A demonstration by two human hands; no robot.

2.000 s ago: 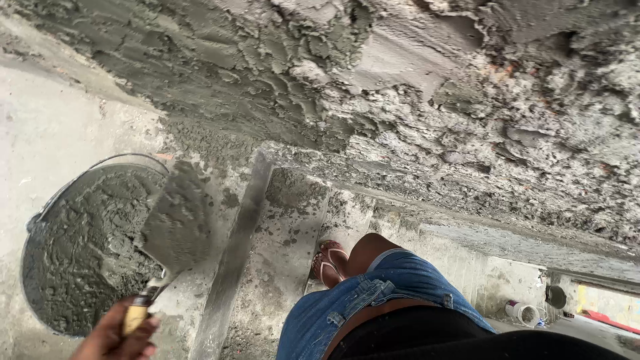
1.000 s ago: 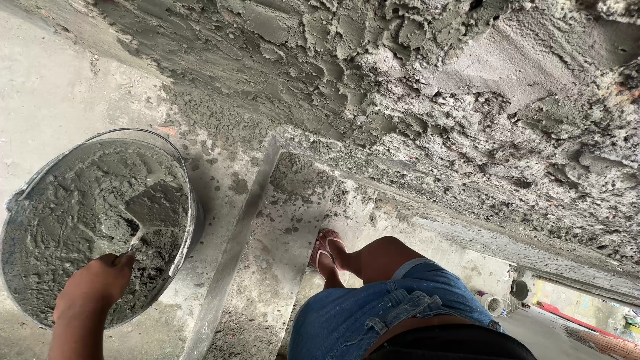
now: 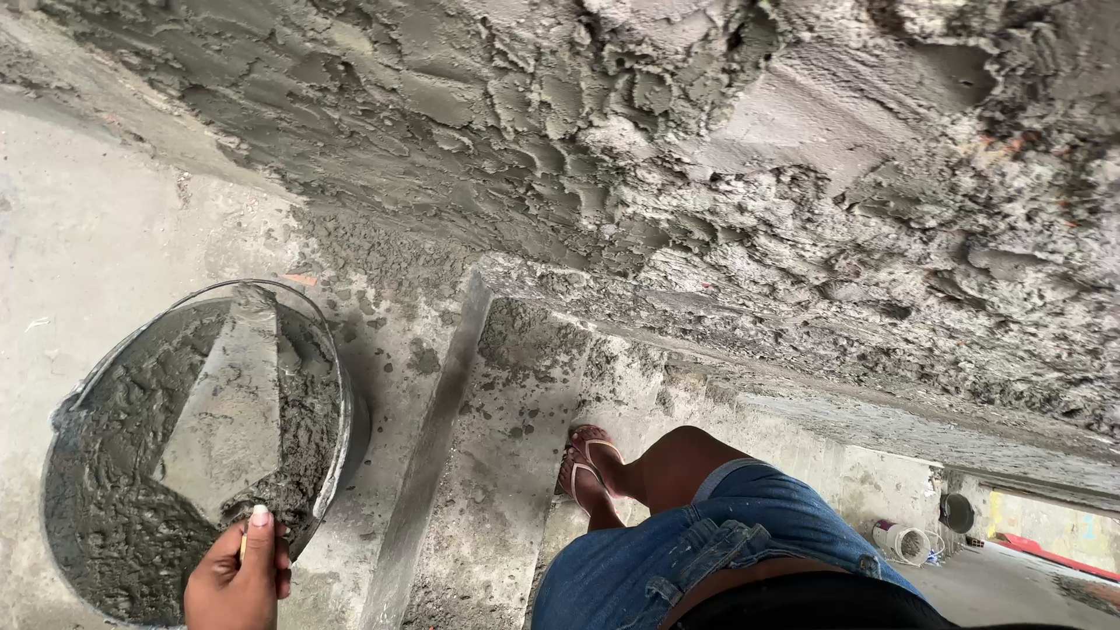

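My left hand (image 3: 236,569) grips the short handle of a pointed mason's trowel (image 3: 227,407) at the lower left. The trowel's broad metal blade lies over the wet mortar (image 3: 114,490) in a dark bucket (image 3: 354,446), its tip towards the far rim by the wire bail. Thin grey smears coat the blade, with a thicker patch at the tip. My thumb is on the near side of the handle, and my fingers wrap around it. My right hand is out of view. Above and to the right runs a rough wall (image 3: 455,149), partly covered with fresh grey mortar.
A raised concrete step edge (image 3: 429,472) runs beside the bucket, spattered with mortar. My sandaled feet (image 3: 595,464) stand right of it, near the wall's base. At the lower right are a white bucket (image 3: 906,542) lying on its side and a dark round container (image 3: 956,513).
The trowel, with its blade partly sunk in the mortar a second ago, now shows its whole blade over it, tip towards the far rim. My left hand has kept hold of the handle.
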